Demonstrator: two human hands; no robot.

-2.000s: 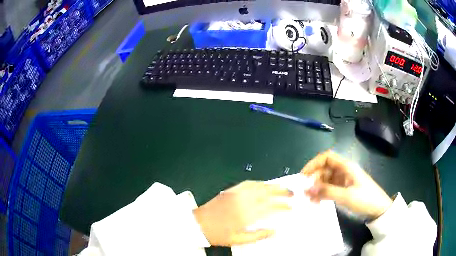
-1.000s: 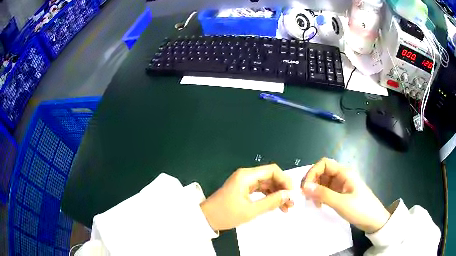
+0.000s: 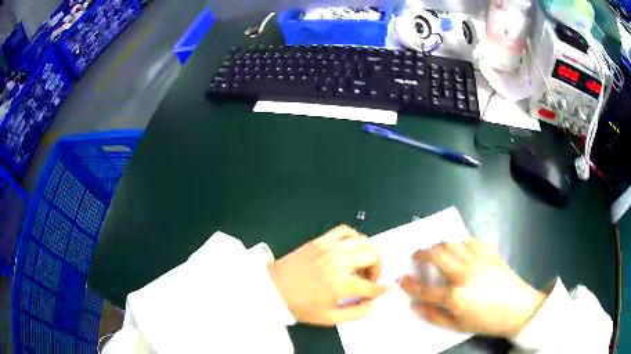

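A blank white paper sheet (image 3: 398, 325) lies on the dark green desktop at the bottom centre. My left hand (image 3: 328, 276) is over its left part, thumb and fingers curled close together; whether anything is between them cannot be told. My right hand (image 3: 470, 285) is over its right part, with blurred fingers near my left fingertips. A tiny shiny part (image 3: 360, 216) lies on the desk just beyond my left hand. Another faint speck (image 3: 416, 218) lies by the paper's far edge.
A blue pen (image 3: 421, 145) lies below the black keyboard (image 3: 346, 79). A black mouse (image 3: 540, 177) is at the right, near a power supply (image 3: 569, 86) with red digits. A blue tray (image 3: 335, 30) and a white round twin device (image 3: 434, 29) stand behind. A blue crate (image 3: 76, 173) is at left.
My hands have come down nearer the paper and a little apart from their earlier pinching pose. More of the paper's far corner shows. The view has shifted slightly.
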